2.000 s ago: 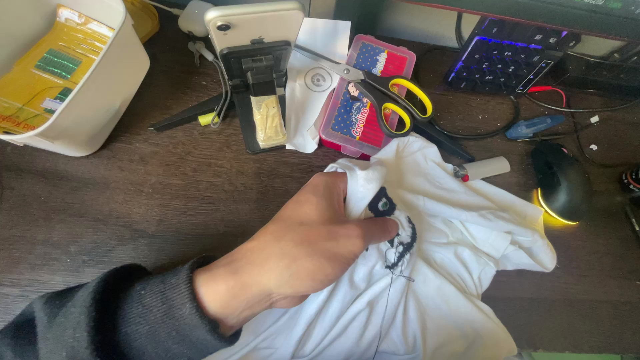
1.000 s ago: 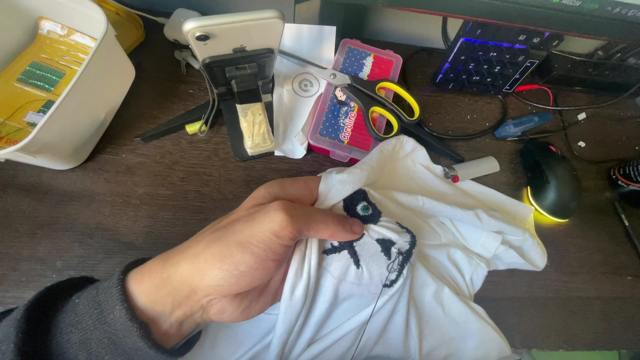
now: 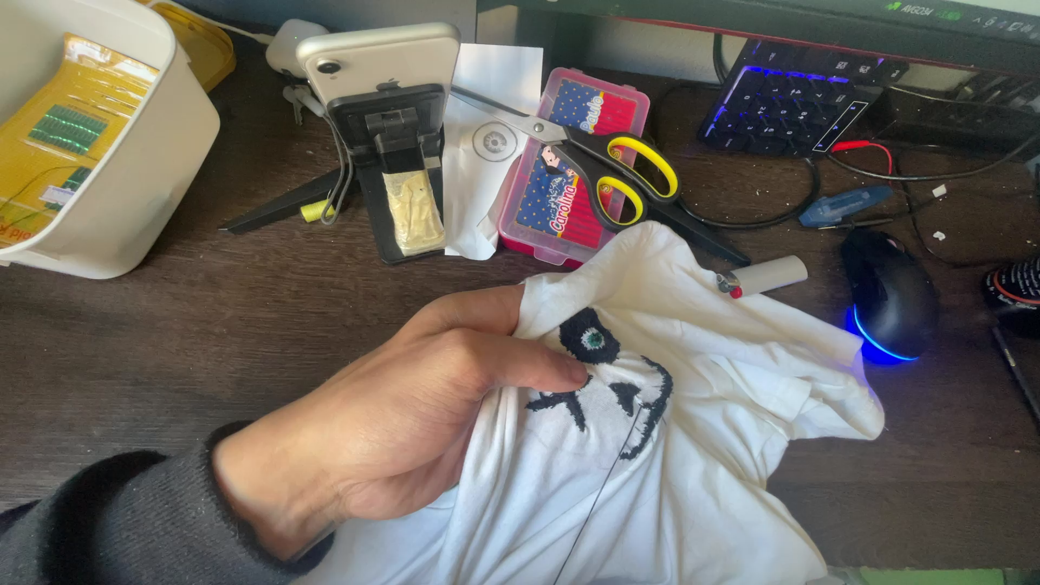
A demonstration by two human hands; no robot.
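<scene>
My left hand grips a bunched white cloth garment, thumb on top beside black embroidery. The embroidery has a round dark patch with a green centre, dark cross-like strokes and a curved black edge at the right. From near that curved edge a dark thread runs down, taut and straight, to the bottom of the view. Its lower end is out of sight, and so is my right hand. Beyond the cloth, scissors with black and yellow handles lie on a pink plastic case.
A phone leans on a black stand, by a white paper. At the left stands a white bin. A lighter touches the cloth's far edge; a mouse, blue tool, cables and a keypad lie right.
The cloth's embroidered part has spread and turned more toward the view, showing the dark strokes that my left hand and folds hid before. The mouse's light has changed from yellow to blue.
</scene>
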